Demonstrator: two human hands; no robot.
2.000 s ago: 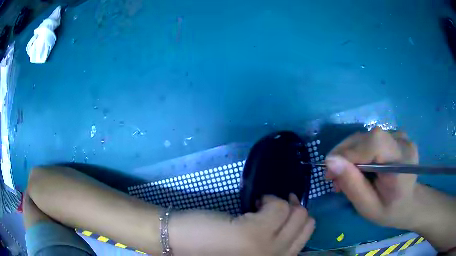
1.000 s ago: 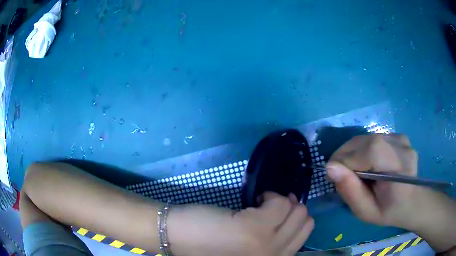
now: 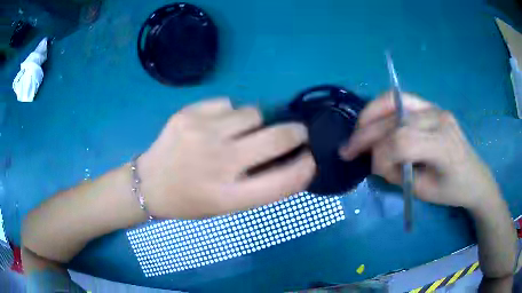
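A black housing (image 3: pixel 332 134) with a glossy raised rim is between my hands, above the right part of the white-dot sheet (image 3: pixel 237 234). My left hand (image 3: pixel 223 163) is blurred, palm down, with its fingers at the housing's left edge; whether they grip it is unclear. My right hand (image 3: pixel 423 149) has its fingertips on the housing's right side and also holds the thin grey tweezers (image 3: pixel 407 183), now upright in the picture. Their lower end points toward the front edge.
Another round black housing (image 3: pixel 179 44) lies on the blue-green mat at upper left. A crumpled white cloth (image 3: pixel 28 77) is at far left. A brown board (image 3: pixel 510 43) shows at upper right. A small yellow piece (image 3: pixel 360 268) lies near the taped front edge.
Both hands have moved up, the left one off the sheet. The tweezers have swung from level to upright. A round housing now shows at upper left. More of the dot sheet is uncovered.
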